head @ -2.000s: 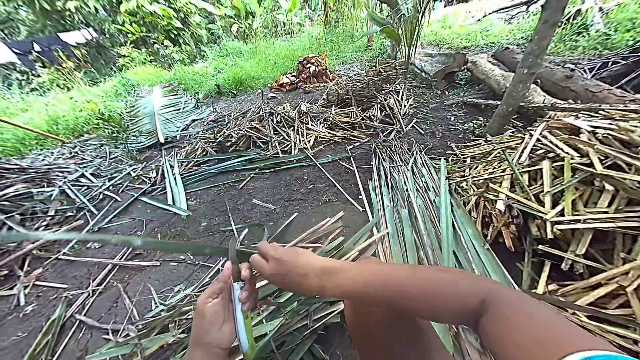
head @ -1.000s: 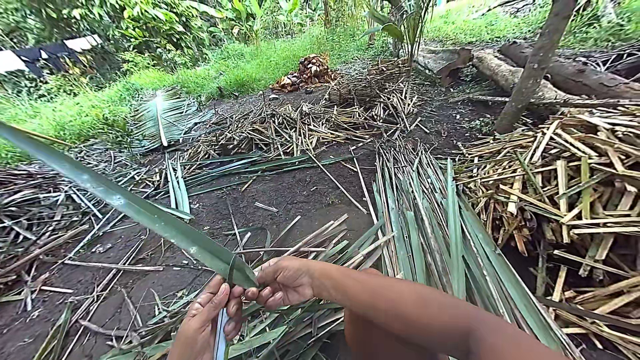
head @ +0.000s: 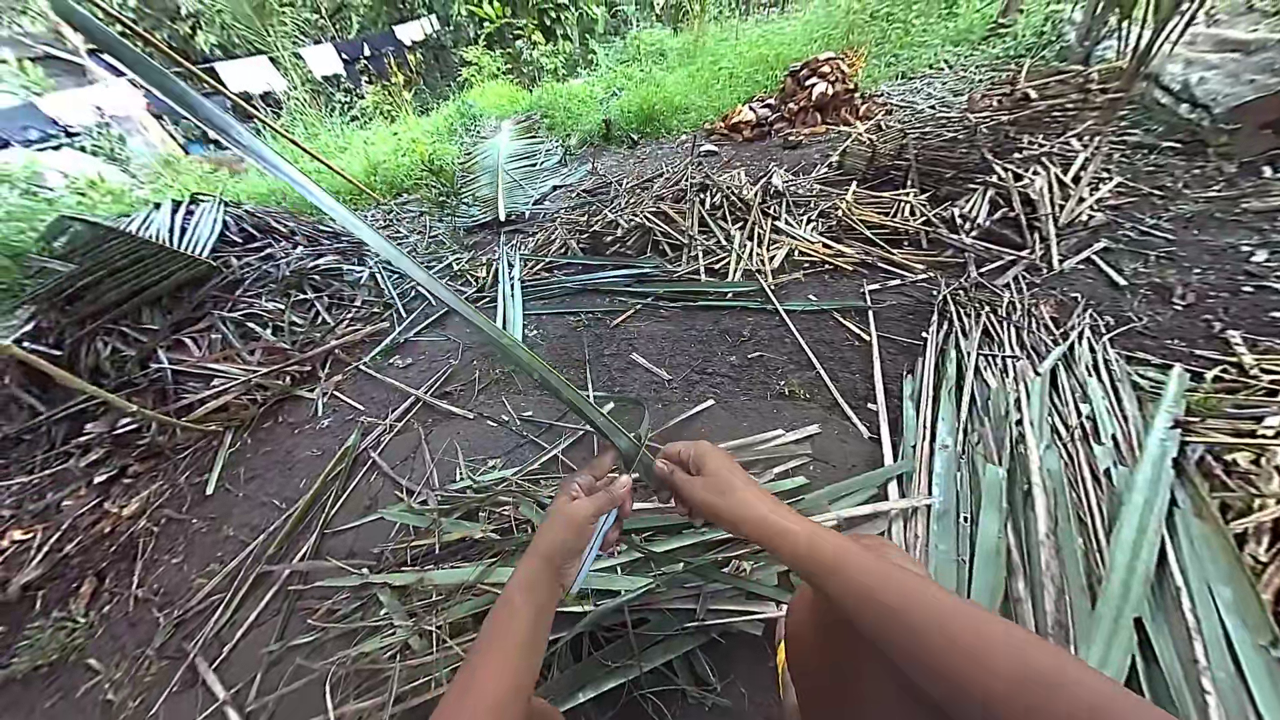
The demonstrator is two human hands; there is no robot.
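A long green palm leaf strip (head: pixel 440 290) runs from the upper left down to my two hands, which are close together at its lower end. My left hand (head: pixel 583 508) grips the strip and a pale blue-white length (head: pixel 594 548), perhaps a blade or a leaf part, that points down beneath the fingers. My right hand (head: pixel 700 482) pinches the strip's end just to the right. A thin curled piece of leaf (head: pixel 632 405) loops above the fingers. Under both hands lies a loose heap of cut green leaf pieces (head: pixel 480 578).
Long leaf strips (head: pixel 960 480) lie in a bundle at the right. Dry stalks (head: pixel 740 215) are piled farther back, near a palm frond (head: pixel 502 165) and a heap of brown husks (head: pixel 815 95). Darker fronds (head: pixel 130 260) lie at the left. My bent leg (head: pixel 850 640) is close below my right forearm.
The leaf strip now slants more steeply toward the upper left. Both hands remain together at its lower end. The view has swung to the left.
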